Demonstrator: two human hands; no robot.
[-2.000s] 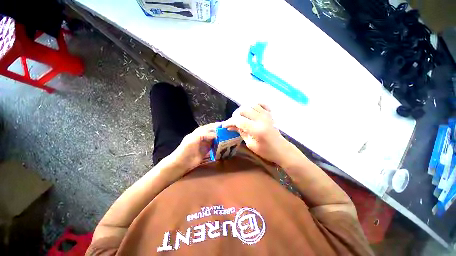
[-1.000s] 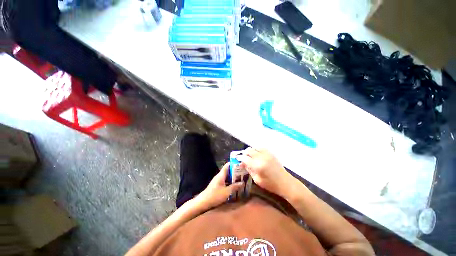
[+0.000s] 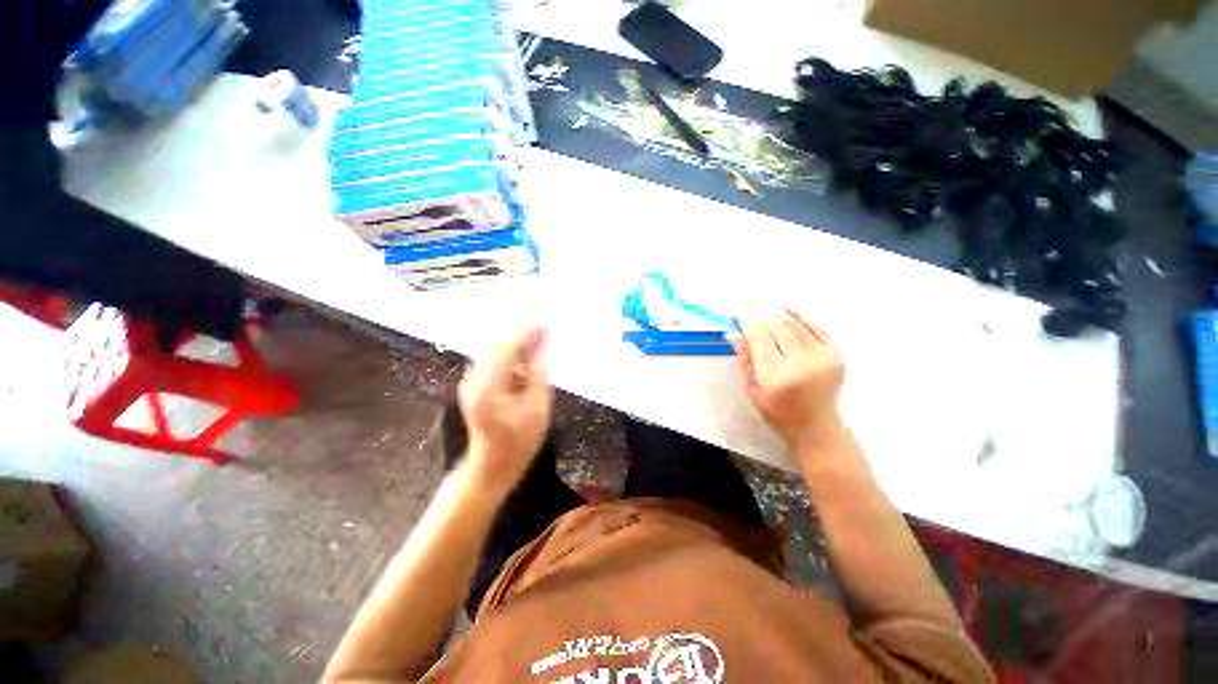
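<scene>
Light-blue flat cartons (image 3: 655, 305) lie on the white table in front of me, with a darker blue strip along their near side. My right hand (image 3: 791, 368) is at their right end, its fingertips closed on that end. My left hand (image 3: 508, 404) is blurred, over the table's front edge, left of the flat cartons, with nothing visible in it. Filled blue and white boxes (image 3: 428, 167) stand in a long row at the back left. One box (image 3: 468, 259) sits at the row's near end.
A heap of black cables (image 3: 962, 174) lies at the back right. A black phone-like slab (image 3: 671, 40) and pale scraps (image 3: 721, 134) are behind. A clear tub (image 3: 1117, 510) is at the right corner. A red stool (image 3: 180, 388) and a person's dark sleeve are at left.
The box that both hands held over my lap is out of them. The hands have moved apart, and the right has reached the flat cartons. The view has shifted, showing more of the box row.
</scene>
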